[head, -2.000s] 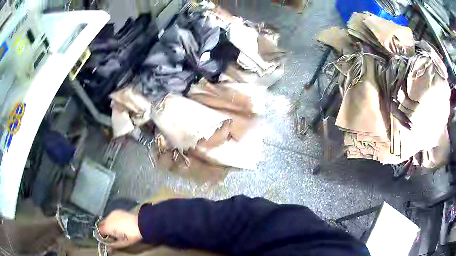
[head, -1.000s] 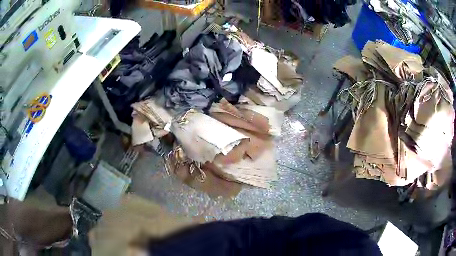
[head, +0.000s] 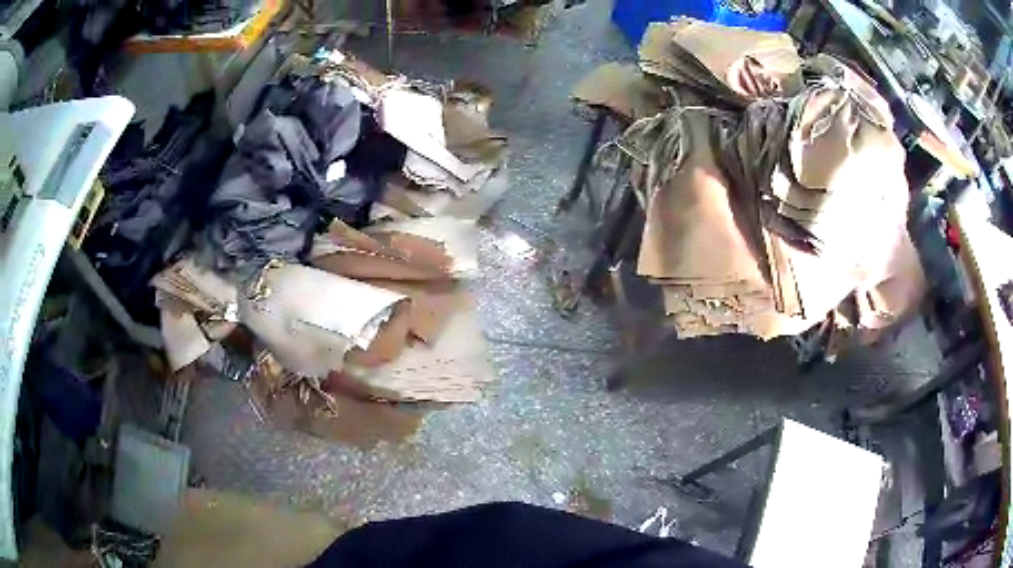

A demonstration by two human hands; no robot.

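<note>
Neither of my hands is in the picture. A dark sleeve (head: 500, 538) crosses the bottom edge, and its hand is cut off or hidden. Brown cloth (head: 239, 533) lies at the bottom left beside the sleeve, partly cut off by the edge. A tangle of pale tie strips (head: 122, 544) lies at its left. Whether either hand holds anything cannot be seen.
Tied brown panel bundles (head: 700, 222) hang over a support at the right. Cream and brown bundles (head: 322, 316) and dark cloth (head: 278, 178) lie on the speckled floor. A white machine table (head: 44, 211) is at the left, a grey pedal (head: 148, 477) below, a white board (head: 816, 499) at the lower right.
The view has swung to the right, so the machine table and floor heaps sit further left. The hand seen at the lower left two seconds ago is out of view. The sleeve sits lower.
</note>
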